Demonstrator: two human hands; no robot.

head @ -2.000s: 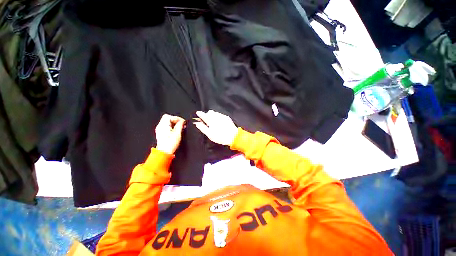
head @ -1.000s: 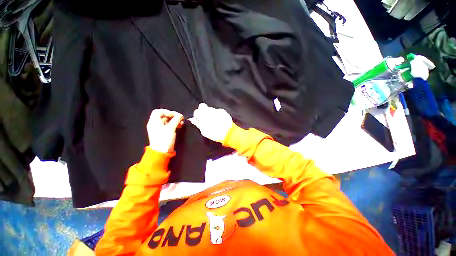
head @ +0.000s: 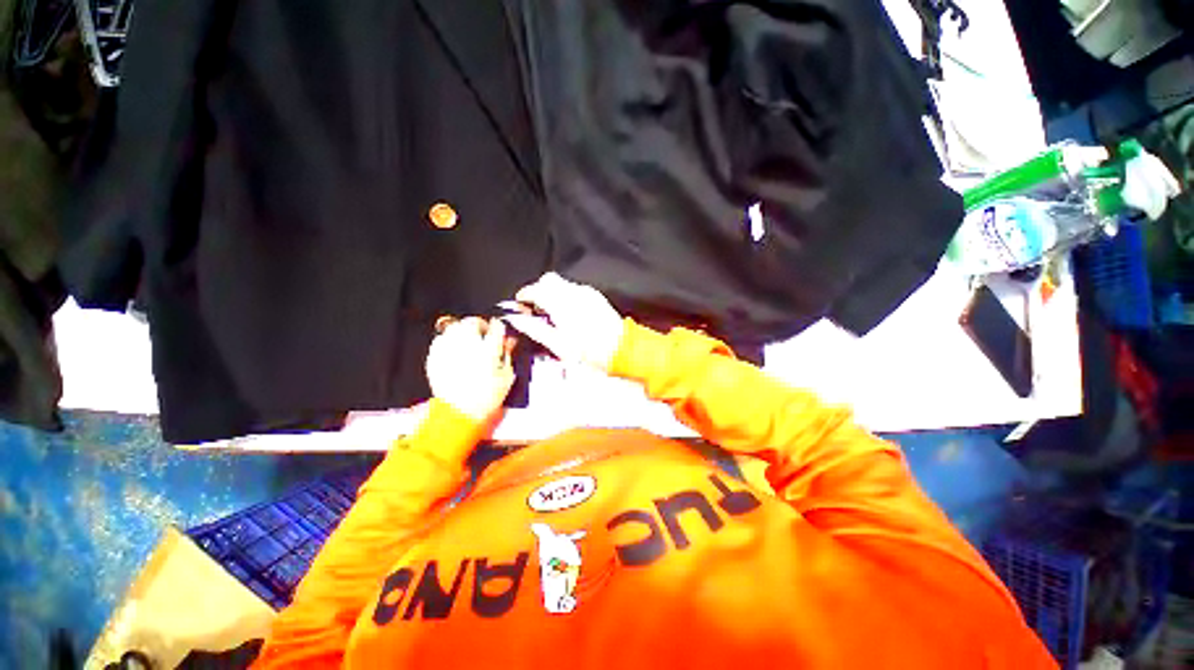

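Note:
A black blazer [head: 288, 236] lies open on the white-topped table, its shiny lining [head: 655, 170] showing at the right with a small white label [head: 756, 220]. A round gold button [head: 443, 215] shows on the front. Another gold button [head: 447, 322] is partly hidden beside my left hand. My left hand [head: 471, 364] pinches the blazer's front edge near the hem. My right hand [head: 570, 321] is close beside it, closed around a small thin pointed tool that looks like thread snips, mostly hidden. Its tips are near my left fingertips.
Spray bottle [head: 1015, 233] and smartphone [head: 999, 334] lie at the table's right. Hangers [head: 105, 39] and olive-brown clothing [head: 29, 314] are at the left. Blue crates [head: 282, 524] and an open carton [head: 177, 609] stand below the table's near edge.
The blazer has shifted upward in view and its gold buttons now show. My hands are closer together, near the front's lower edge. More of the crate and carton shows at lower left.

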